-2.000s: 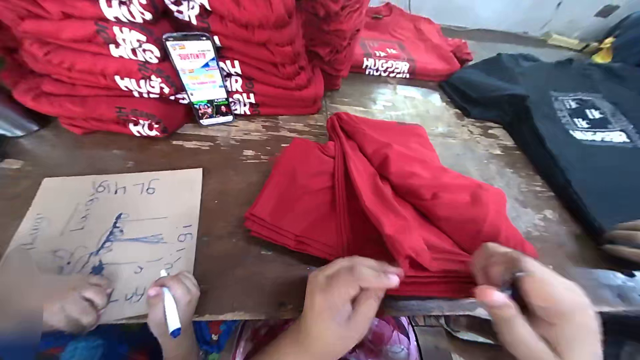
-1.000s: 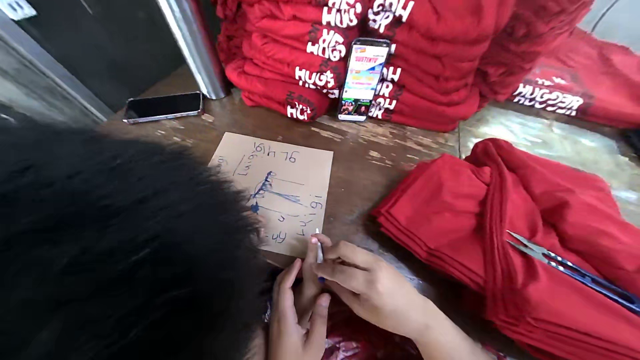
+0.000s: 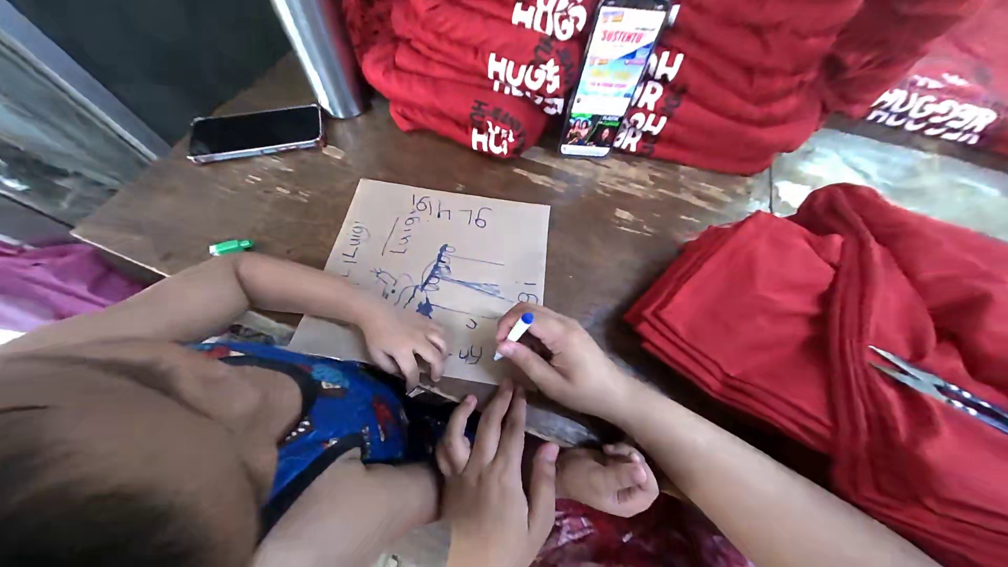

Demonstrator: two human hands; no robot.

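Note:
My right hand (image 3: 563, 358) holds a white marker (image 3: 516, 332) with a blue end, its tip down at the lower right of a sheet of cardboard (image 3: 512, 228) that bears handwriting and blue scribbles. Below the cardboard's edge, my left hand (image 3: 496, 472) lies with fingers extended over the other person's forearm, holding nothing. That person, in a blue patterned top, rests one hand (image 3: 405, 342) on the cardboard; their other hand (image 3: 606, 479) is loosely curled beside my left hand.
Folded red shirts (image 3: 748, 315) lie at the right with thread snips (image 3: 937, 386) on top. Stacked red shirts (image 3: 441, 71) stand behind, a lit phone (image 3: 614, 79) leaning on them. A dark phone (image 3: 256, 132), a green marker cap (image 3: 231, 247) and a metal post (image 3: 319, 59) are at the left.
My right hand, over the red shirts two seconds ago, is now at the cardboard with the marker, which the other person's hand held then. The snips now lie on the shirts. The view has swung left.

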